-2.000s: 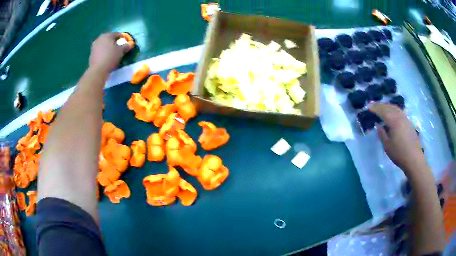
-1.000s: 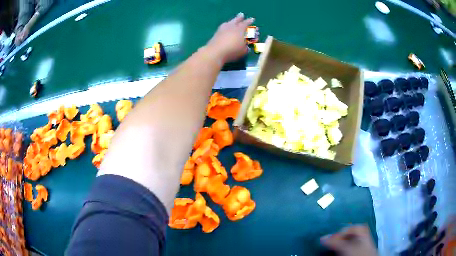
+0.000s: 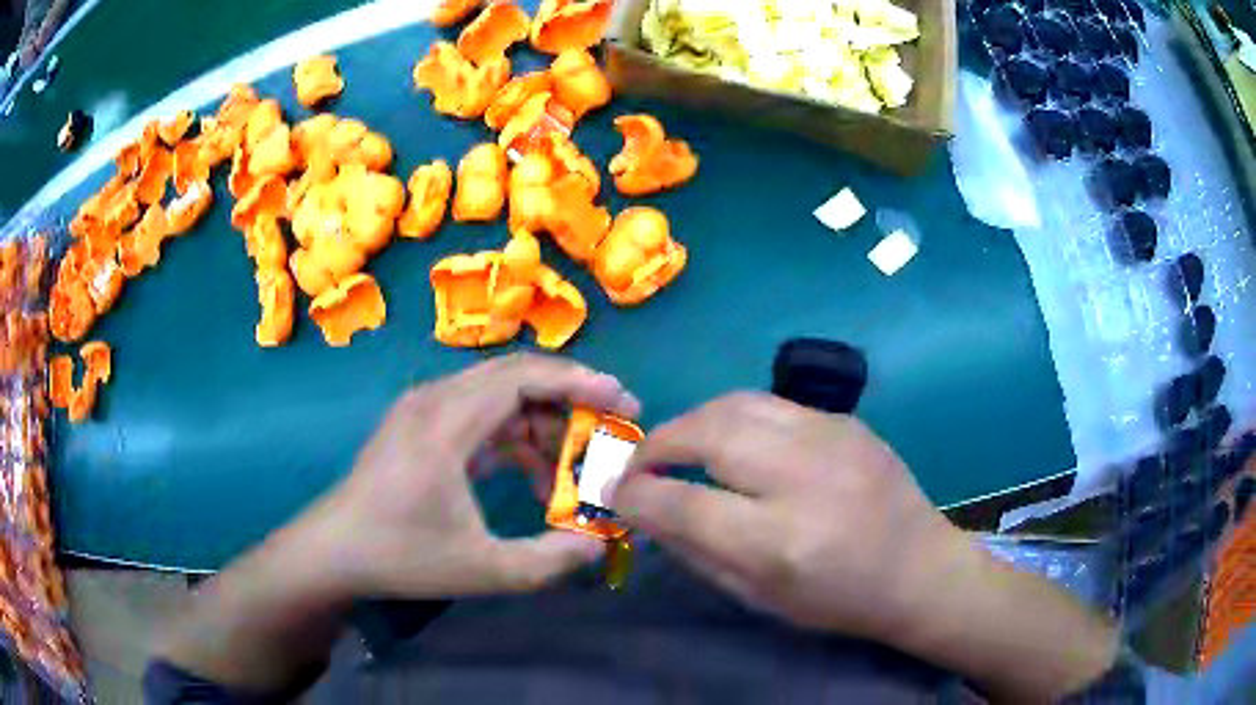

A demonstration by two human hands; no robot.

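Note:
A part-built unit (image 3: 568,490), an orange frame with a white rectangle (image 3: 606,468) and a dark edge inside it, is held above my lap near the bench's front edge. My left hand (image 3: 475,482) holds the frame, thumb below and fingers above. My right hand (image 3: 785,503) has its fingertips on the white rectangle's right side; whether they grip it cannot be told. A small yellowish tab (image 3: 620,562) hangs below the unit. One black cover (image 3: 820,375) lies on the bench just beyond my right hand.
Orange housing shells (image 3: 344,207) lie heaped at left and centre. A scrap carton (image 3: 785,110) with yellowish scraps stands at the back. Two white pads (image 3: 893,252) lie near it. Black covers (image 3: 1088,131) fill a clear tray at right. Orange parts (image 3: 28,413) are at the left edge.
My left hand has come back from the conveyor with an orange unit. My right hand has moved in to meet it. A black cover now lies on the bench. The view has tilted downward.

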